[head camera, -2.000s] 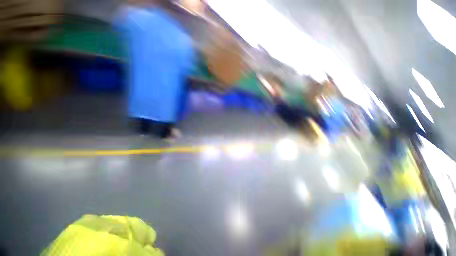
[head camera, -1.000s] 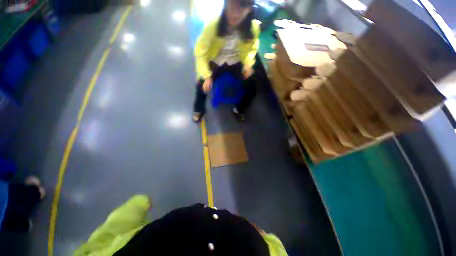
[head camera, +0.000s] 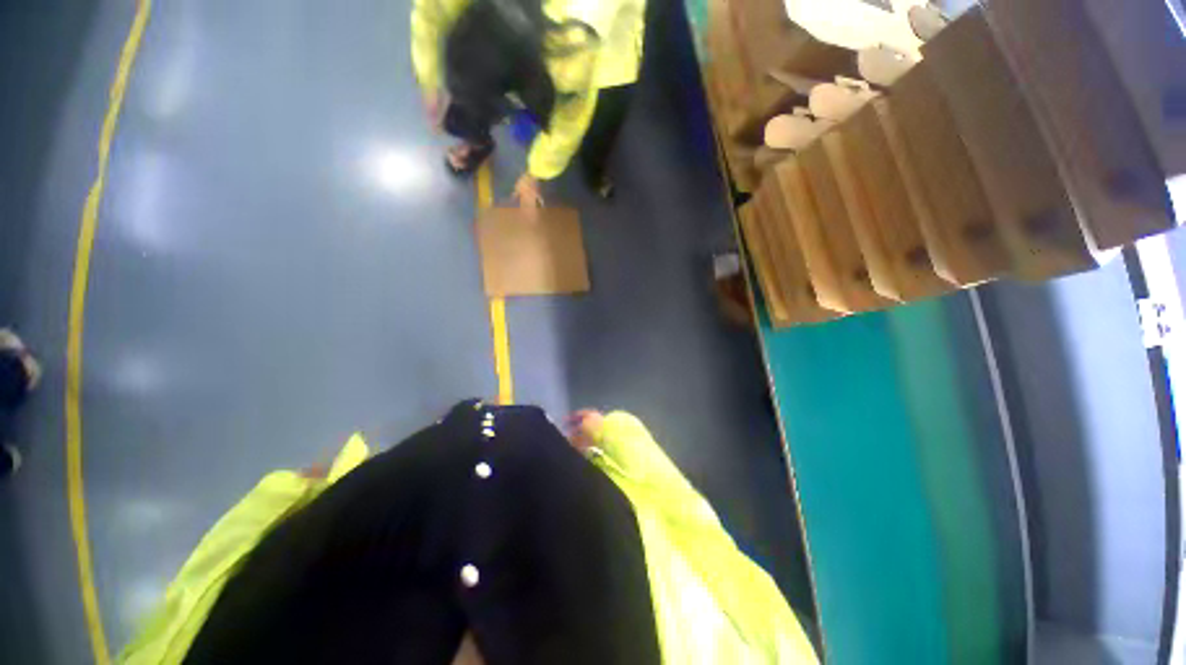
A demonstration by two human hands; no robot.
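My right hand [head camera: 587, 426] shows small and blurred at the end of its yellow sleeve, beside the dark clothing on my lap; its fingers cannot be made out. My left hand [head camera: 316, 472] is mostly hidden by its yellow sleeve, with only a sliver of it showing. A flat brown cardboard sheet [head camera: 535, 253] lies on the grey floor over the yellow line, in front of me. Another person in a yellow smock [head camera: 592, 52] bends down with a hand at the sheet's far edge.
A row of brown cartons [head camera: 897, 195] leans together on the green-topped bench [head camera: 865, 481] at my right. A small brown and white item [head camera: 731, 283] shows beside the bench. Yellow lines [head camera: 81, 299] run along the floor. Someone's feet show at the left edge.
The view has swung down and shifted. The other person has bent forward from sitting and reached down to the cardboard sheet. My right hand has come into view.
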